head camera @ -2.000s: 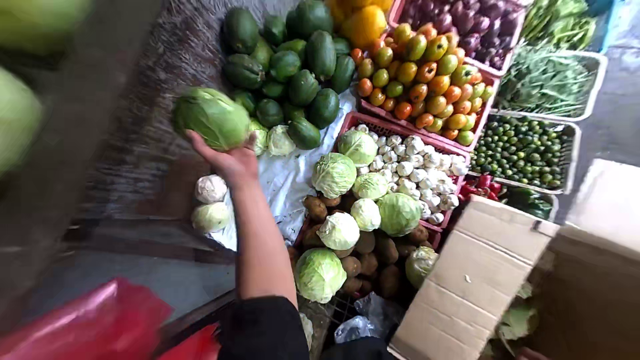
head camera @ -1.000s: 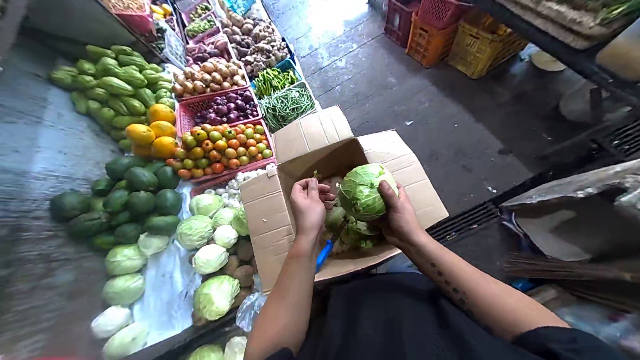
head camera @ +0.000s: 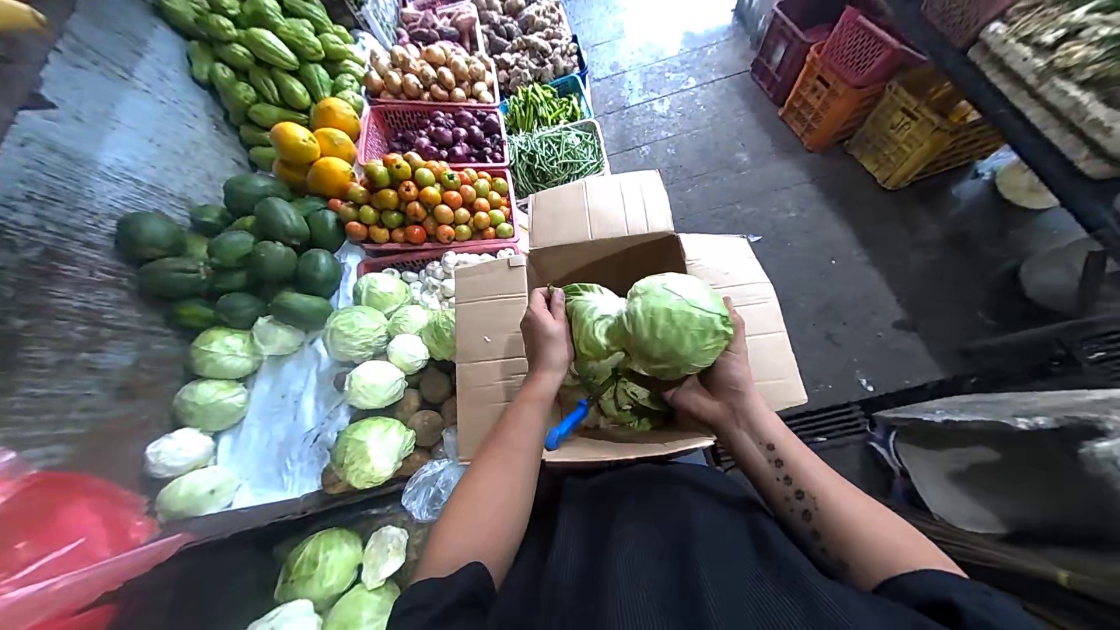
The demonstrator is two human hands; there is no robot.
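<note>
Above an open cardboard box (head camera: 759, 324), my right hand (head camera: 722, 372) holds a round green cabbage (head camera: 678, 325) from its right and lower side. My left hand (head camera: 548, 337) pinches the edge of a loose outer cabbage leaf (head camera: 593, 319) just left of that cabbage. Cut or torn leaves (head camera: 632, 402) lie in the box below. A tool with a blue handle (head camera: 567, 425), perhaps a knife, rests at the near left of the box opening; its far end is hidden among the leaves.
Cabbages (head camera: 373, 451) lie left of the box, with green papayas (head camera: 280, 220) beyond. Baskets of tomatoes (head camera: 429, 201), red onions (head camera: 446, 136) and green beans (head camera: 556, 159) stand behind. Plastic crates (head camera: 827, 101) sit on the floor at the back right, and a dark rack (head camera: 1015, 109) runs along the right.
Two seconds ago a hand held a cabbage over the display at left; now it is above the box. Since one second ago, my left hand has taken hold of a leaf. The view has swung.
</note>
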